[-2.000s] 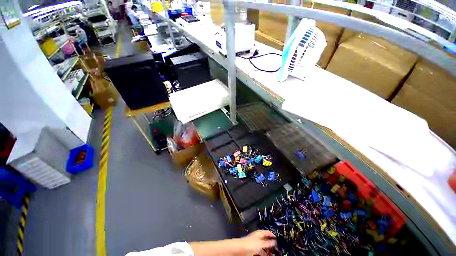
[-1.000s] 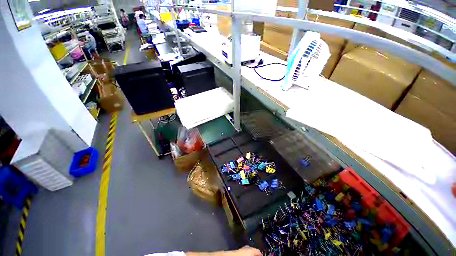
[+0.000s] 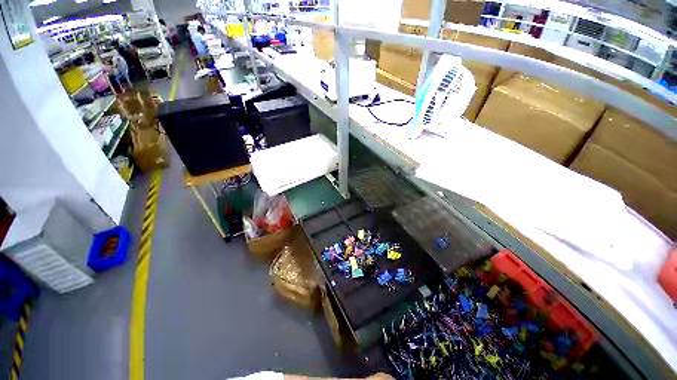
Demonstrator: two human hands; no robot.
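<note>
A large heap of coloured binder clips (image 3: 475, 326) lies at the bottom right, blue, yellow, pink and teal with thin wire handles. The red-orange bin (image 3: 545, 289) stands behind it, with more clips against it. A smaller heap of clips (image 3: 360, 256) sits on the black divided tray (image 3: 371, 297) to the left. A white sleeve and a strip of my left forearm show at the bottom edge; only a sliver of the hand (image 3: 380, 376) shows there, cut off by the frame. My right hand is not in view.
A dull grey empty tray (image 3: 423, 223) with one blue clip lies behind the black tray. The white-covered shelf (image 3: 512, 193) holds a fan (image 3: 444, 96) and cartons (image 3: 538, 115). A metal post (image 3: 342, 111) stands at the shelf. Boxes (image 3: 295, 278) sit on the floor beside the bench.
My left hand was at the heap's near left edge; it has moved down and is now almost out of the frame. The camera view has shifted slightly.
</note>
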